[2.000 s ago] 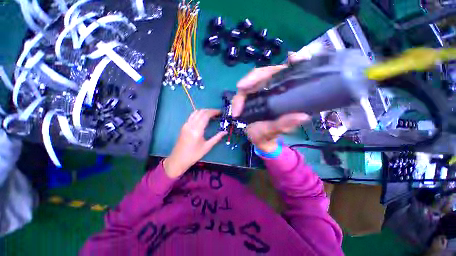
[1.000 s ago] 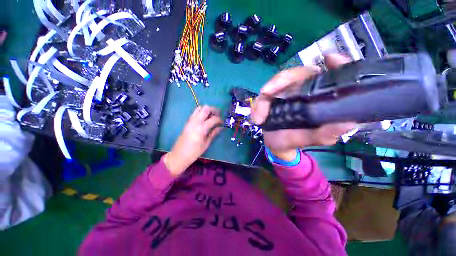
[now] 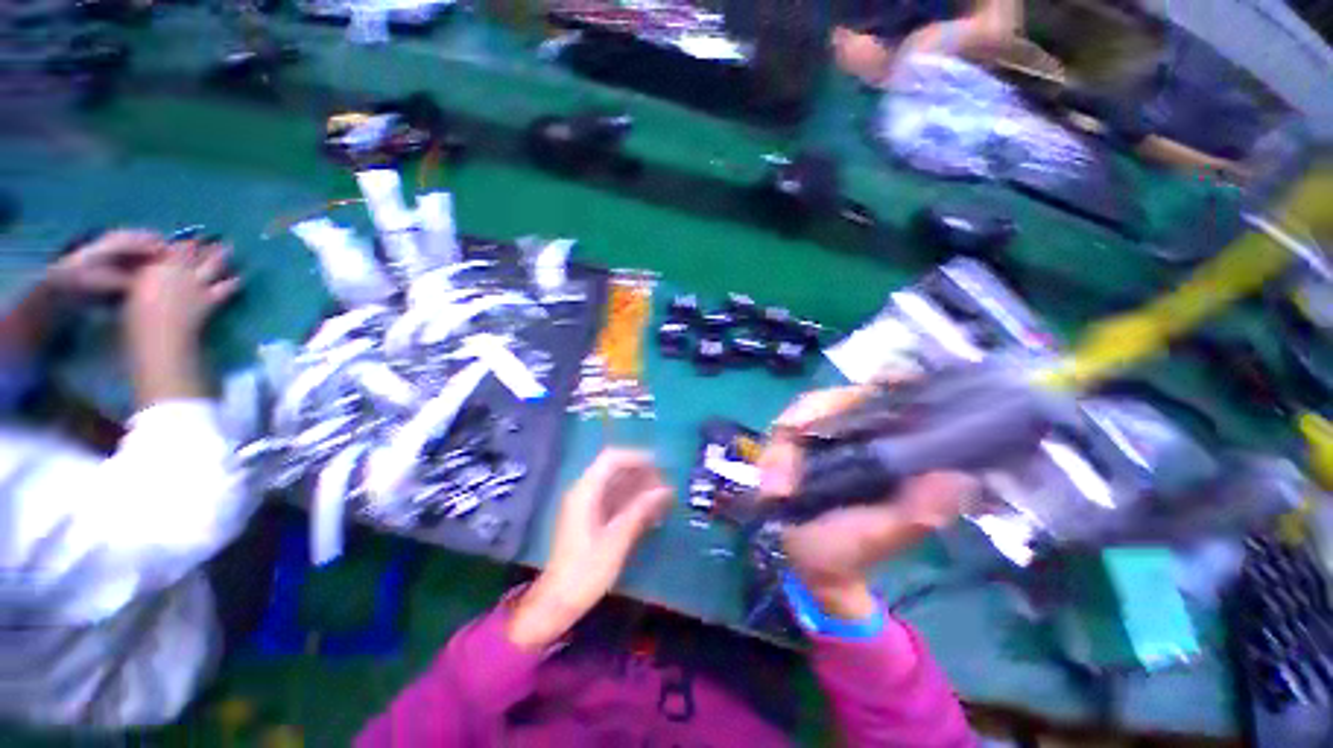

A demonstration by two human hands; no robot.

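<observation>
The view is blurred. A small black camera housing with a white patch lies on the green mat. My right hand, with a blue wrist band, holds a grey electric screwdriver hung from a yellow cord. The right fingertips are at the housing's right edge; the driver's tip is hidden. My left hand is left of the housing, apart from it, fingers curled; I see nothing in it. Orange wires lie behind my left hand. Short black cylinders stand behind the housing.
A dark tray on the left bears white flat cables and small black parts. Another person's hands are at far left. Clear bags and a teal block lie right. More people and units show across the bench.
The view has tilted up, showing more bench and people. The yellow cord is back in view. My left hand stays beside the housing; the screwdriver remains in my right hand.
</observation>
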